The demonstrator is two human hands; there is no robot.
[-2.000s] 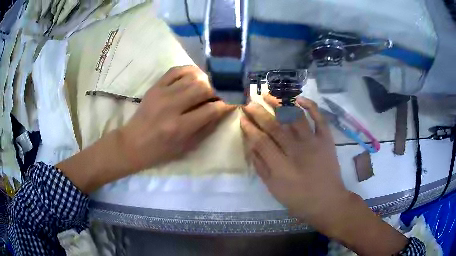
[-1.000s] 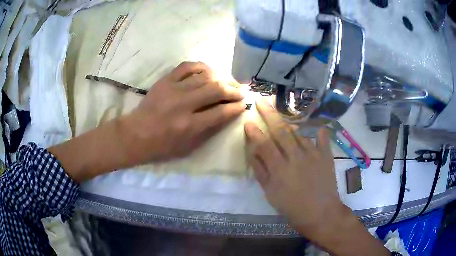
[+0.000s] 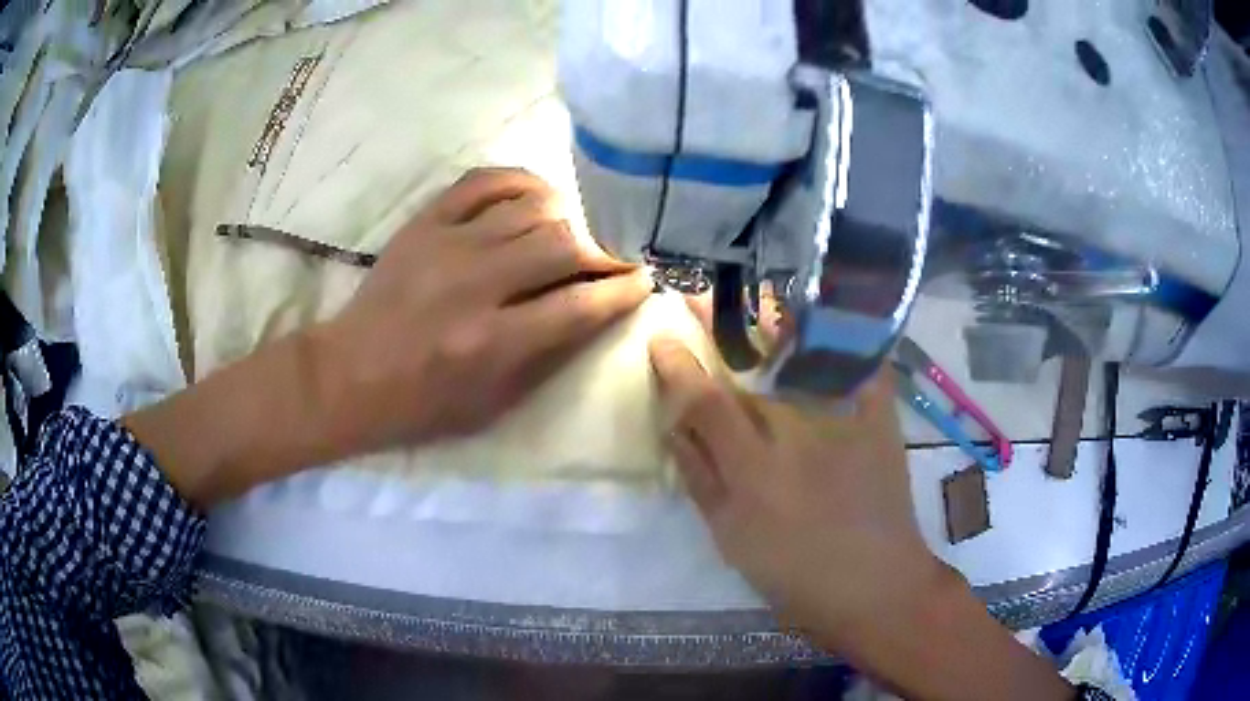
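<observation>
A cream garment panel [image 3: 548,425] lies under the white sewing machine head [image 3: 740,103]. A cream pocket [image 3: 398,137] with a thin dark trim [image 3: 295,245] and a brown-red line of marks [image 3: 285,112] lies on it. My left hand [image 3: 452,308] presses flat on the cloth, fingertips just left of the lit needle area. My right hand [image 3: 802,493] rests at the right of the needle area, its index fingertip on the cloth. Its other fingers are partly hidden behind the machine's shiny metal part [image 3: 864,226]. The needle is not clearly visible.
Pink and blue thread snips [image 3: 956,407] lie right of my right hand, near a brown square scrap [image 3: 965,504] and a brown strip [image 3: 1068,415]. A black cord [image 3: 1108,479] crosses the ruler-marked table edge [image 3: 507,633]. White and cream pieces [image 3: 117,206] are at left.
The view has shifted, so the machine head sits differently in the picture. My hands stay on the cloth by the needle; the dark piece at the left fingertips is no longer visible.
</observation>
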